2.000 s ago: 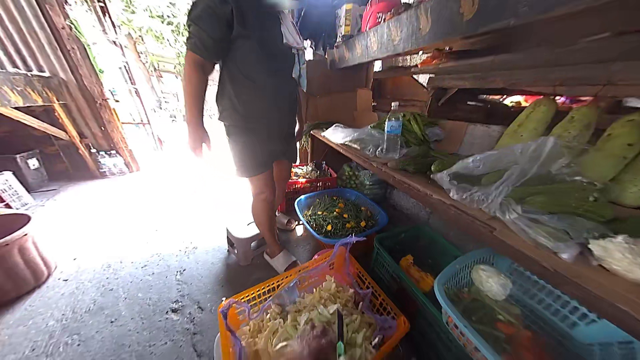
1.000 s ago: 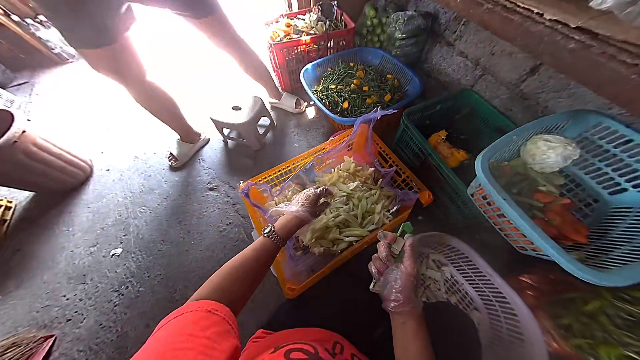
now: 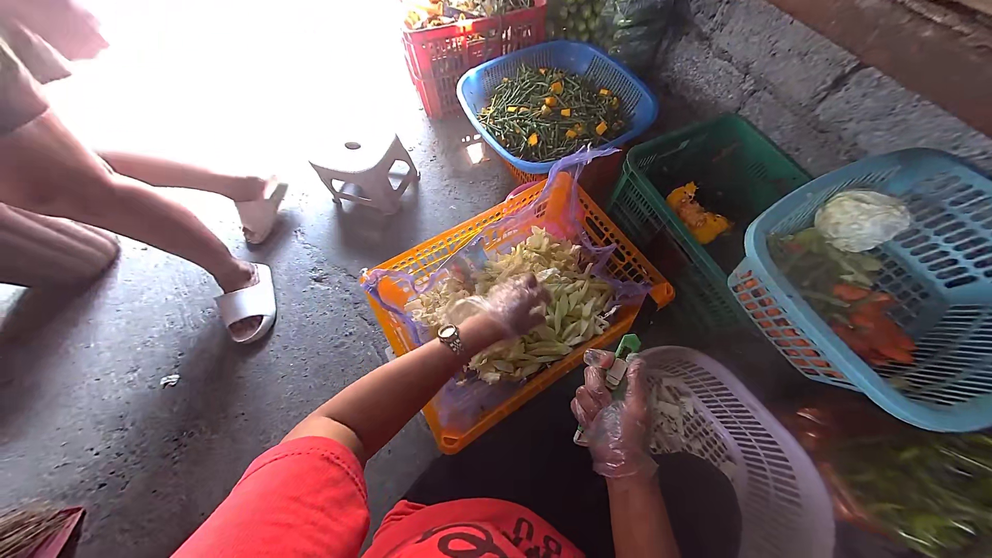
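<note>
My left hand (image 3: 515,304), in a clear plastic glove with a watch at the wrist, hovers over or touches cut pale green vegetable strips (image 3: 570,318). Its fingers are curled, and whether they hold anything is unclear. Under the strips, a purple mesh bag (image 3: 601,252) lines an orange plastic crate (image 3: 457,442). At the crate's near right corner, my gloved right hand (image 3: 612,411) grips a small green object (image 3: 628,345), mostly hidden by the fingers, with pale bits beside it. Close to that hand, a lilac plastic basket (image 3: 775,457) contains pale scraps (image 3: 674,411).
Beyond the crate stand a blue basket (image 3: 473,97) of green stalks with orange cubes, a red crate (image 3: 438,70) and a green crate (image 3: 643,167) with pumpkin. A light-blue basket (image 3: 860,372) stands right. A plastic stool (image 3: 364,167) and another person's legs (image 3: 155,209) are left.
The view has swung down from the shelf towards the crate. Since one second ago, my left hand has moved right over the strips. The other person's legs have shifted.
</note>
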